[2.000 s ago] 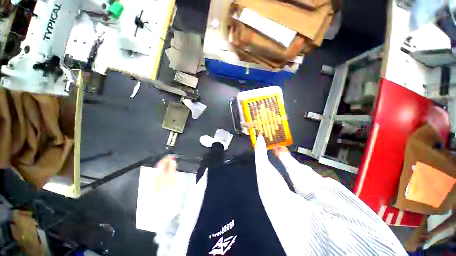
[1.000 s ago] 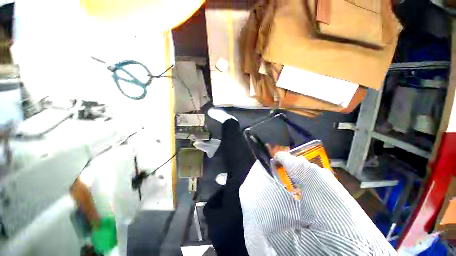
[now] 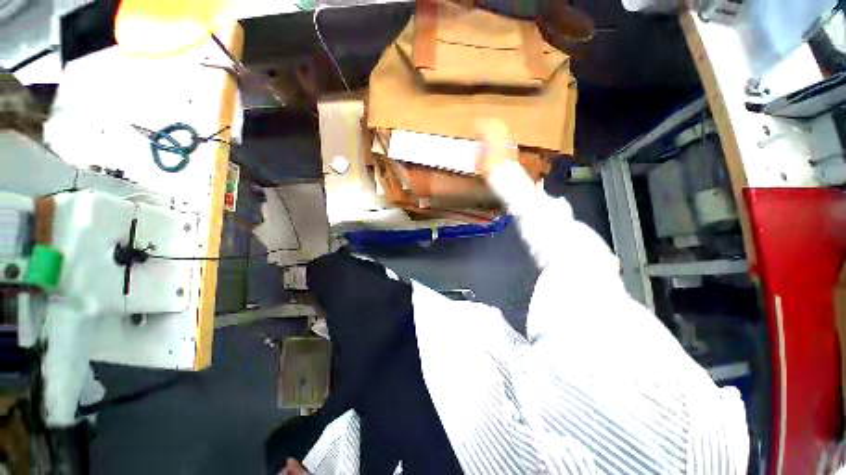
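A stack of tan-brown bag pieces (image 3: 464,107) lies in front of me, with a white strip or card (image 3: 431,151) on its front side. My right hand (image 3: 496,148) is blurred and reaches over the stack at the right end of the white strip. I cannot tell whether it grips anything. My left hand (image 3: 293,467) is small and cut off by the bottom edge, so its fingers cannot be read.
A sewing machine (image 3: 121,269) with a green thread cone (image 3: 44,267) stands at the left. Blue-handled scissors (image 3: 174,146) lie on the white table (image 3: 102,111). A foot pedal (image 3: 304,371) is below. A metal frame (image 3: 626,223) and red panel (image 3: 802,278) stand at the right.
The view has shifted, and the stack sits more to the left. My right hand has moved from the orange-and-white thing on the floor up to the stack. My left hand now shows at the bottom edge.
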